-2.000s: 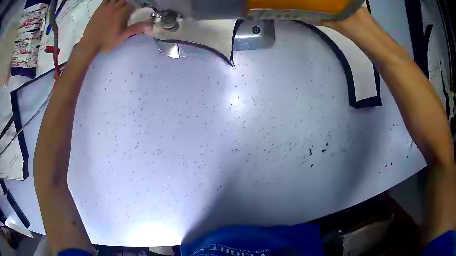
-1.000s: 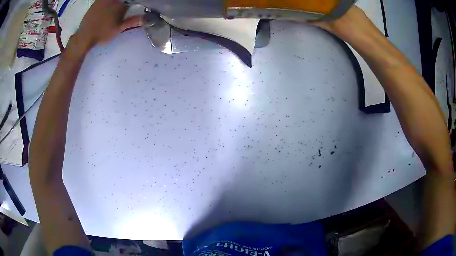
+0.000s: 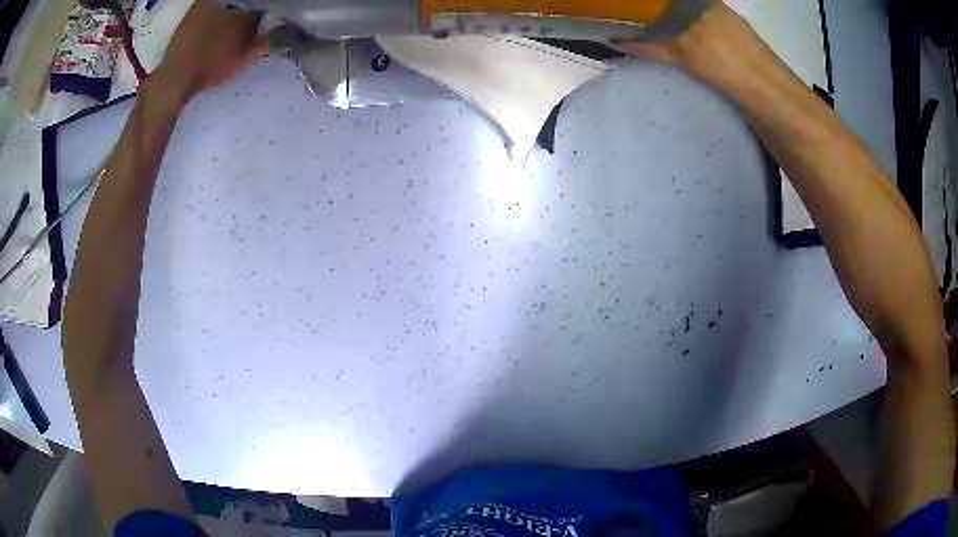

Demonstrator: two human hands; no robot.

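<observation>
The cutting machine (image 3: pixel 557 15), grey with an orange panel, is cut off by the top edge. Its shiny base plate (image 3: pixel 328 82) rests on the table. A white-topped piece with a dark edge (image 3: pixel 499 82) lies beside the plate, below the machine, its pointed tip towards me. My bare right hand (image 3: pixel 683 38) is at the machine's right end, closed round it, fingers partly hidden. My bare left hand (image 3: pixel 215 47) is at the top left, left of the base plate, blurred and partly cut off; its grip is unclear. The blade is hidden.
The pale table (image 3: pixel 420 273) is speckled with lint. A printed wrapped block (image 3: pixel 86 47) and a cord (image 3: pixel 128 42) lie at the upper left. White-topped, dark-edged pieces lie at the left (image 3: pixel 37 278) and right (image 3: pixel 796 205). Dark strips (image 3: pixel 906 105) lie at the far right.
The machine has shifted left, my right hand with it. The pointed piece's tip now lies further right and nearer me, and its surface looks turned. My left hand stays at the top left.
</observation>
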